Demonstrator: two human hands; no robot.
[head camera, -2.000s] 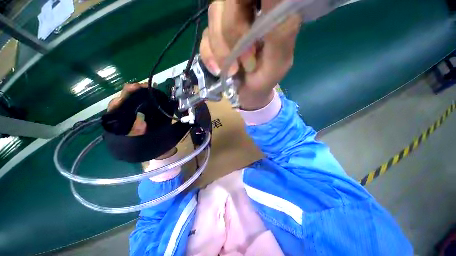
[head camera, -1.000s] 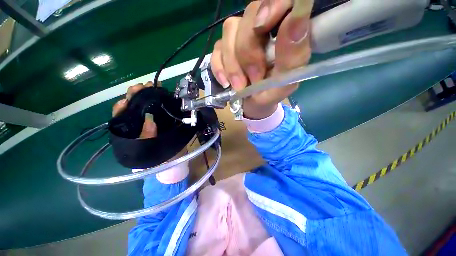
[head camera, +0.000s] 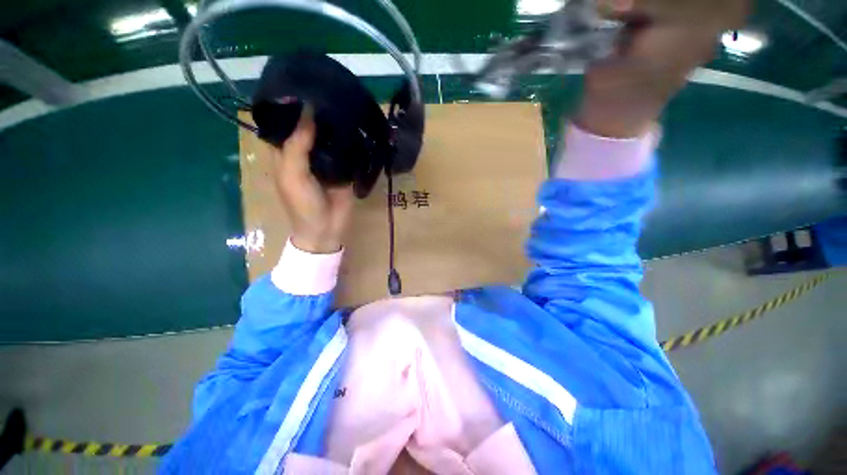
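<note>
My left hand (head camera: 314, 190) holds a black headset (head camera: 339, 116) above the cardboard mat (head camera: 478, 186). The headset's two pale hoops (head camera: 306, 7) arch away from me at the top of the view. Its thin black microphone boom (head camera: 392, 227) hangs toward me and ends in a small dark tip. My right hand (head camera: 655, 70), blurred and near the top edge, holds the power screwdriver, of which the silver metal nose (head camera: 548, 51) shows, blurred. The nose is apart from the headset, to its right. The screwdriver's body is not visible.
The green conveyor (head camera: 111, 204) runs across the view, with a white rail (head camera: 121, 88) behind the mat. A dark blue object (head camera: 799, 250) is at the right beyond the belt. Yellow and black floor tape (head camera: 734, 315) shows on the grey floor.
The screwdriver nose has moved off the headset, up and to the right with my right hand. The headset has turned, so its hoops now point away from me. More of the mat shows.
</note>
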